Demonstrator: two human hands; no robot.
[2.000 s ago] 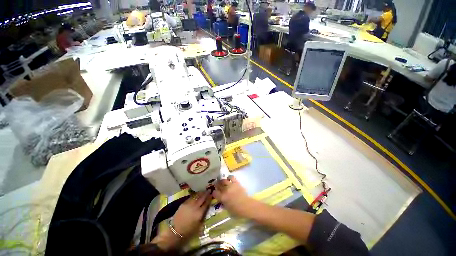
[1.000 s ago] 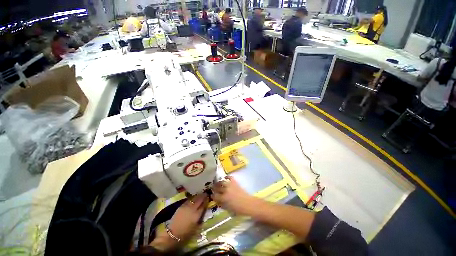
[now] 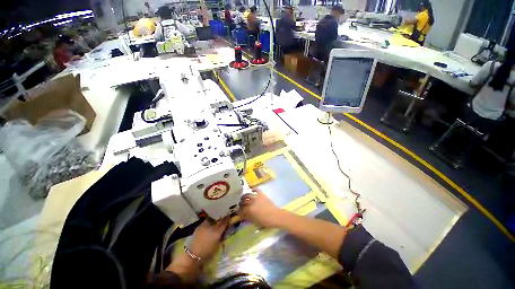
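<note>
The white pattern sewer (image 3: pixel 206 163) stands in front of me, with a round red-and-white emblem on its head. My left hand (image 3: pixel 206 240) is below the head at the needle area, its fingers closed on a black strap (image 3: pixel 225 224). My right hand (image 3: pixel 260 209) is at the right of the needle area, fingertips close under the head; what they hold is hidden. The thick black strap bundle (image 3: pixel 107 226) is draped left of the machine. The shiny bed plate (image 3: pixel 254 251) lies below my hands.
A yellow jig (image 3: pixel 258 174) sits right of the head. Red snips (image 3: pixel 354 219) lie near my right sleeve. A control panel (image 3: pixel 348 80) stands at the back right. A clear bag of grey pieces (image 3: pixel 53 161) and a cardboard box (image 3: pixel 62 104) are at left. Several people work behind.
The view has shifted slightly. The bed plate and its taped frame have shifted under the machine head, showing more bare shiny metal in front. Both hands remain at the needle area.
</note>
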